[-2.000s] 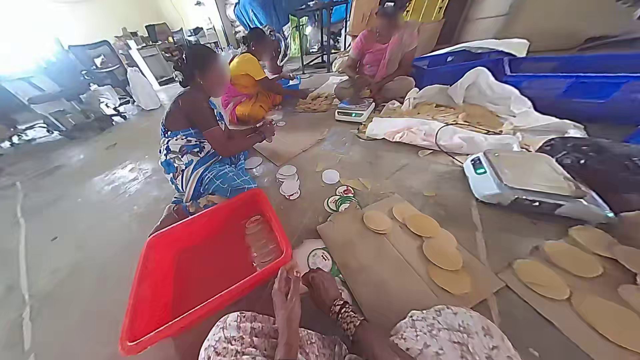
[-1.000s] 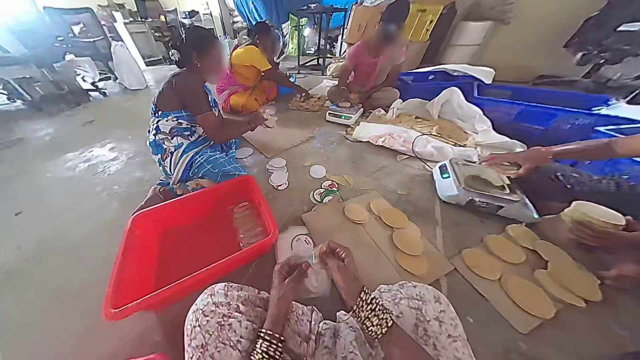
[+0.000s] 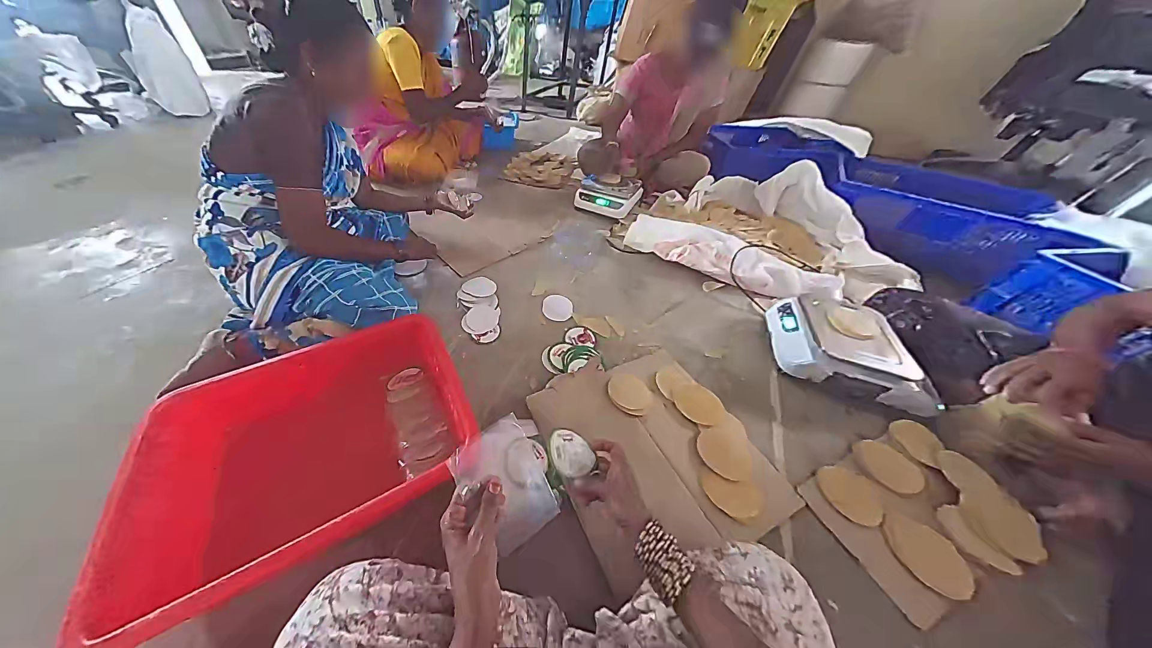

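My left hand [image 3: 474, 526] pinches a clear plastic bag [image 3: 517, 504] by its edge above my lap. Just to its right, my right hand [image 3: 612, 481] holds a round printed label disc [image 3: 572, 454] by its right edge, beside the bag. Another printed disc shows behind or inside the bag; which one I cannot tell. Stacks of flat tan discs [image 3: 724, 450] rest on the cardboard sheet [image 3: 630, 531] right of my hands. Several printed discs [image 3: 569, 357] lie on the floor past the cardboard, with plain white discs [image 3: 480, 306] farther off.
A red plastic tub [image 3: 270, 468] with a clear packet [image 3: 418, 427] inside stands at left. Digital scales [image 3: 846, 346] and a second tan-disc cardboard [image 3: 873, 549] lie right, near a co-worker's hands [image 3: 1053, 387]. Other people sit ahead by a second scale [image 3: 608, 198] and blue crates [image 3: 936, 216].
My hands were close together around the plastic a second ago; now they are apart, the right one with a printed disc. A tan disc now lies on the near scale, and the co-worker's hand has left it.
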